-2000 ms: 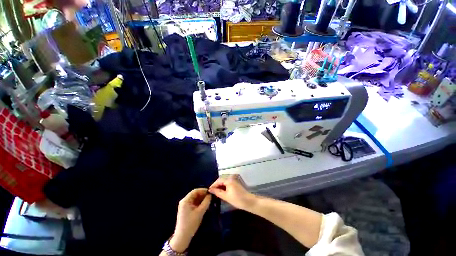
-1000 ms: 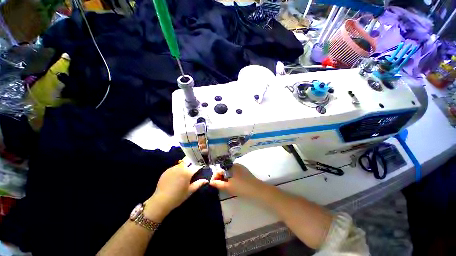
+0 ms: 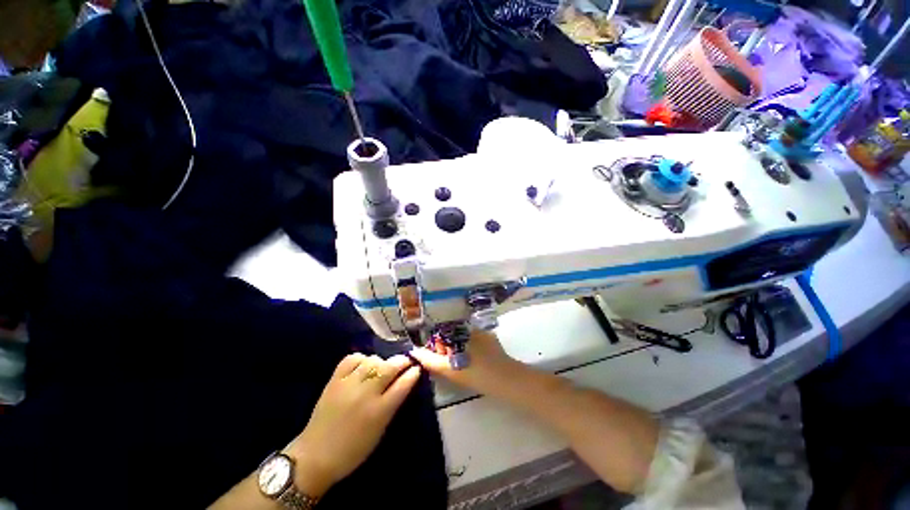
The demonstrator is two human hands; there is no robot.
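Note:
The white lockstitch sewing machine [image 3: 559, 229] with a blue stripe stands in front of me. Black garment fabric [image 3: 180, 369] lies left of and below its needle end. My left hand [image 3: 364, 408], with a wristwatch, pinches the fabric edge just in front of the presser foot and needle area [image 3: 429, 339]. My right hand [image 3: 467, 361] is at the needle area, its fingertips touching the fabric edge from the right and partly hidden by machine parts. A green-handled screwdriver [image 3: 330, 45] stands upright at the left end of the head.
Thread snips [image 3: 654, 336] and black-handled scissors [image 3: 748, 327] lie on the table right of the needle. A pink basket [image 3: 706, 80] stands behind the machine, with purple cut pieces [image 3: 813, 45] beyond. More black fabric [image 3: 429, 90] is heaped behind. A yellow item [image 3: 75, 149] is at left.
Both hands have moved from below the table's front edge up to the needle area with the fabric edge. The view has moved closer. In the last second, my left hand has shifted slightly down.

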